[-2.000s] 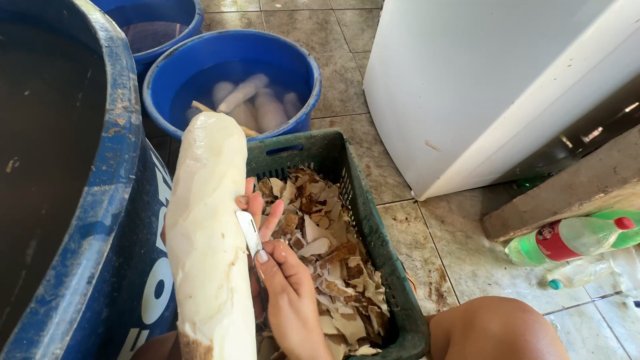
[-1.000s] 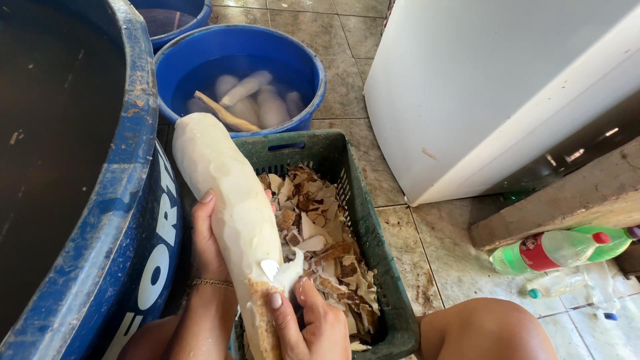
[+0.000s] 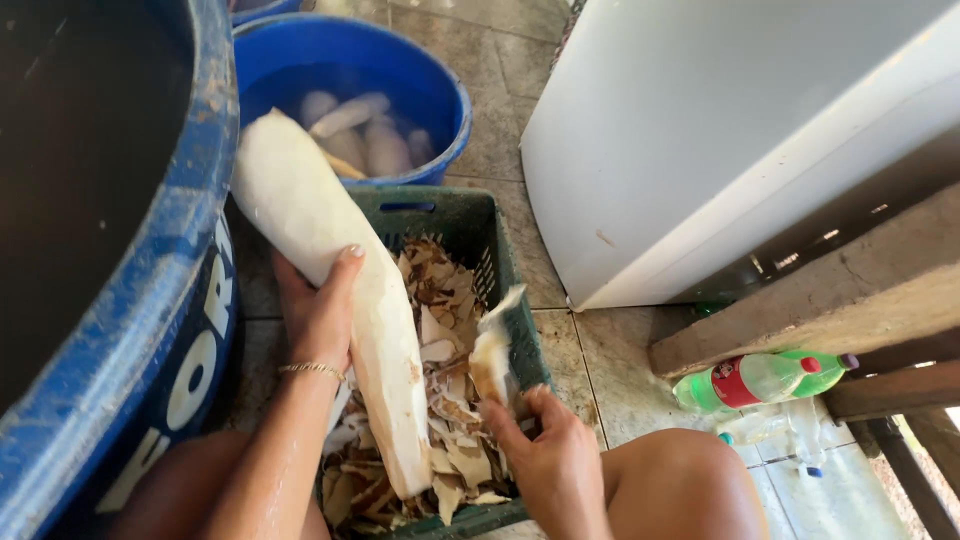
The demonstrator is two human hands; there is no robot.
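A long, peeled white root, probably cassava (image 3: 322,217), slants over the green plastic crate (image 3: 517,300), its narrow end low over the peels. Around its middle is my left hand (image 3: 322,322), thumb on top. My right hand (image 3: 551,450), apart from the root, is at the crate's right side and pinches a strip of peel (image 3: 491,360), blurred by motion. A knife blade may lie behind the peel, but it cannot be made out clearly. Brown and white peelings (image 3: 450,442) fill the crate's bottom.
A blue tub (image 3: 457,112) of water with peeled roots (image 3: 386,146) stands beyond the crate. A large blue vat (image 3: 214,112) of dark liquid is close on the left. To the right are a white appliance (image 3: 675,135), a rough beam (image 3: 810,277) and plastic bottles (image 3: 761,379) on the tiles.
The root's lower end, brown a second ago, is now pale. My right hand has moved right, off the root, with a strip of peel. My left hand still holds the root.
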